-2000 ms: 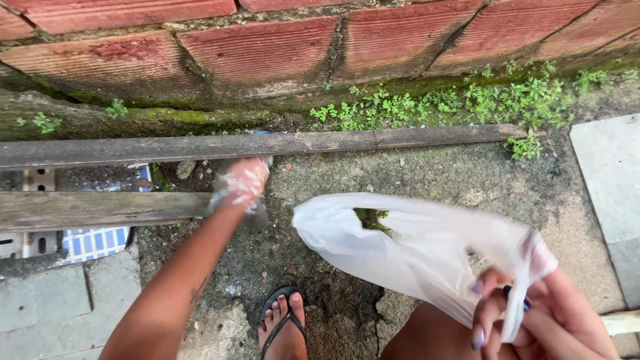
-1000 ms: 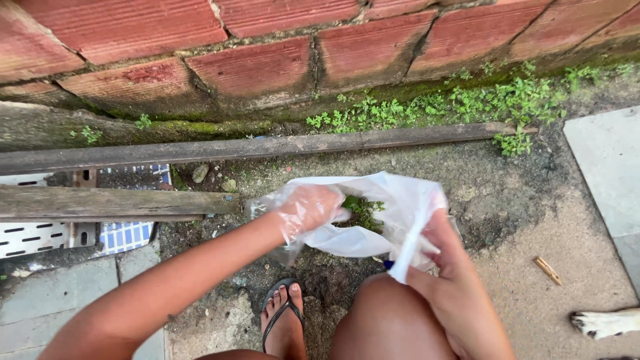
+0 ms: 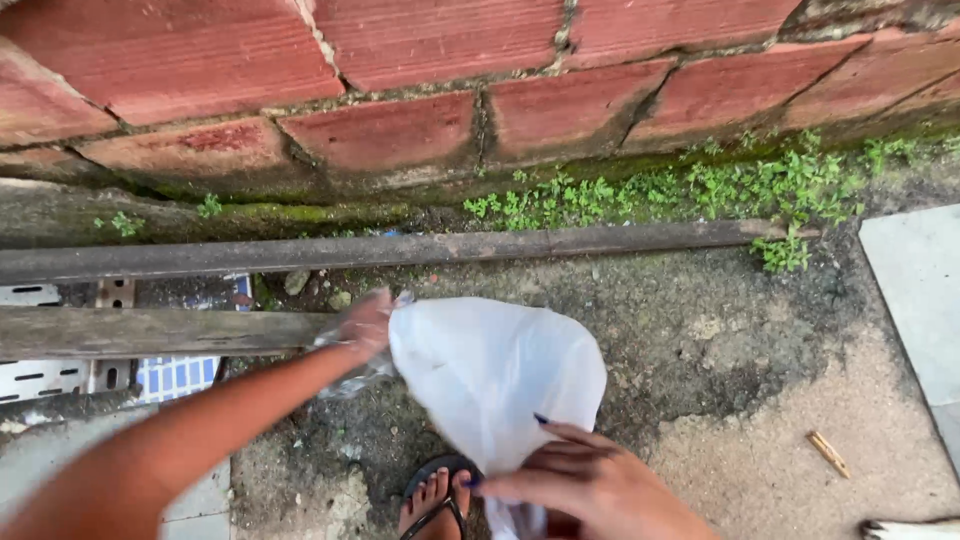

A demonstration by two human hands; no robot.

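A white plastic bag [image 3: 502, 360] hangs over the stained concrete, its opening not visible from here. My left hand [image 3: 365, 322], in a clear plastic glove, is at the bag's left edge; blur hides whether its fingers grip anything. My right hand [image 3: 585, 480], bare with dark nail polish, has its fingers closed around the gathered lower part of the bag. What the bag holds is hidden. Green weeds [image 3: 667, 195] grow along the foot of the brick wall beyond the bag.
The red brick wall [image 3: 405, 131] crosses the top. Two wooden beams [image 3: 480, 247] [image 3: 150, 332] lie at the left and centre. A slotted metal piece [image 3: 45, 379] and tiles lie left. My sandalled foot [image 3: 431, 502] is below the bag; a wooden clothespin [image 3: 828, 454] lies right.
My left hand has come away from the bag's opening, where it was one second ago. The bag, then open with greenery showing inside, now hides its contents.
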